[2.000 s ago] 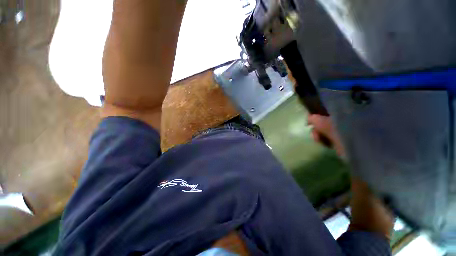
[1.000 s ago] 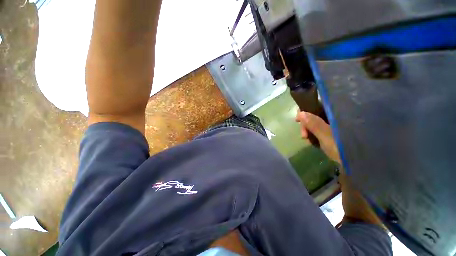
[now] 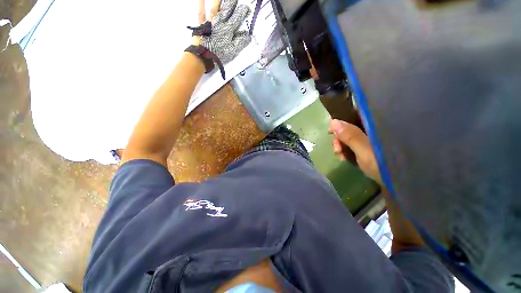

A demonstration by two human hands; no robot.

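My left hand (image 3: 229,35), in a grey mesh glove with dark wrist straps, lies flat with fingers spread on the white-topped lay (image 3: 97,80), near its right edge. The top of the picture cuts off some fingertips. My right hand (image 3: 353,146) is curled at the dark handle (image 3: 341,106) of the cutting machine (image 3: 440,114); the motor body hides part of the grip. The grey base plate (image 3: 274,94) with screws sits at the lay's edge, beside my left hand. The blade is hard to make out.
The worn brown table (image 3: 63,212) extends left and between the lay and my body. Its edge is near my waist, with green floor (image 3: 320,137) to the right. A pale strip (image 3: 20,266) and white scrap (image 3: 57,288) lie at lower left. White material (image 3: 379,232) shows below my right hand.
My left arm has swung and drawn back, so the gloved hand now shows. The machine's motor body fills more of the right side, and the base plate appears slightly further left.
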